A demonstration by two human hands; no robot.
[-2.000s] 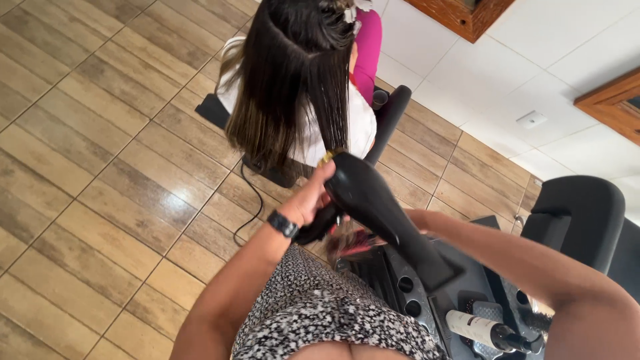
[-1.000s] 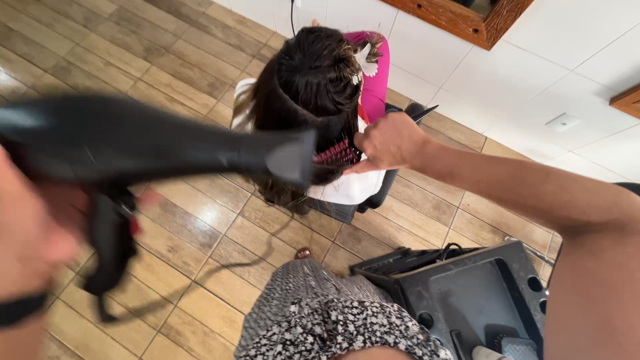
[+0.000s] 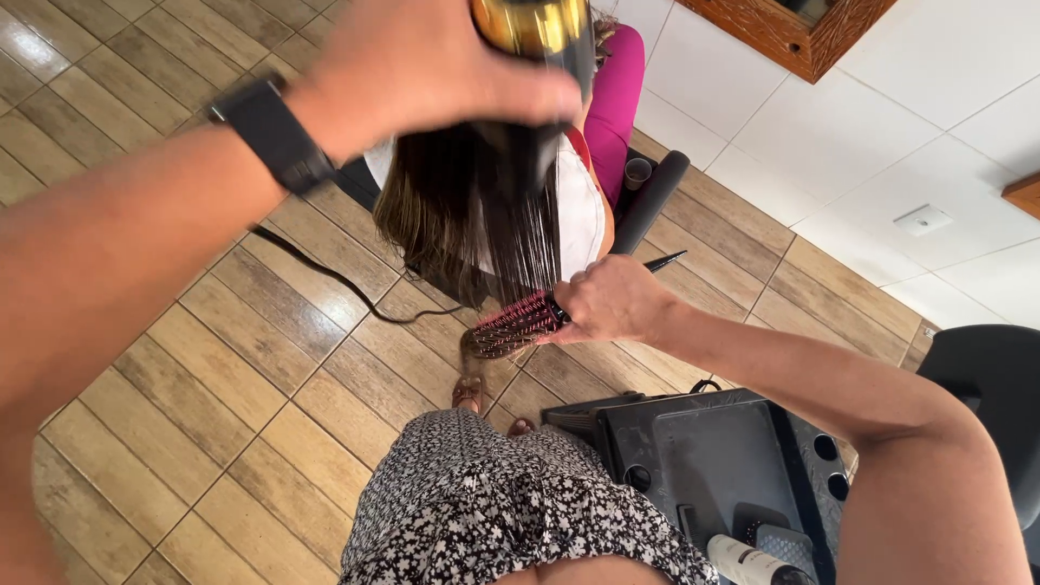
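Note:
My left hand (image 3: 455, 77), blurred and wearing a black watch (image 3: 274, 134) at the wrist, grips a black hair dryer (image 3: 536, 32) with a gold band. The dryer's nozzle points down along a seated person's long dark hair (image 3: 439, 195). Below it, my right hand (image 3: 613, 301) is closed on the handle of a round hairbrush (image 3: 516, 325) with pink bristles. The ends of a stretched section of hair are wrapped on the brush. The person's head is mostly hidden behind my left hand and the dryer.
A black salon trolley (image 3: 723, 455) stands at lower right, holding a bottle (image 3: 751, 561) and a paddle brush (image 3: 784, 546). A small cup (image 3: 638, 172) sits by the chair's armrest (image 3: 654, 199). A black cord (image 3: 341, 280) hangs at left. A black chair (image 3: 987, 390) is at right.
My left hand has brought the dryer from the far left to above the hair. My right hand has drawn the brush from near the head down to the hair ends.

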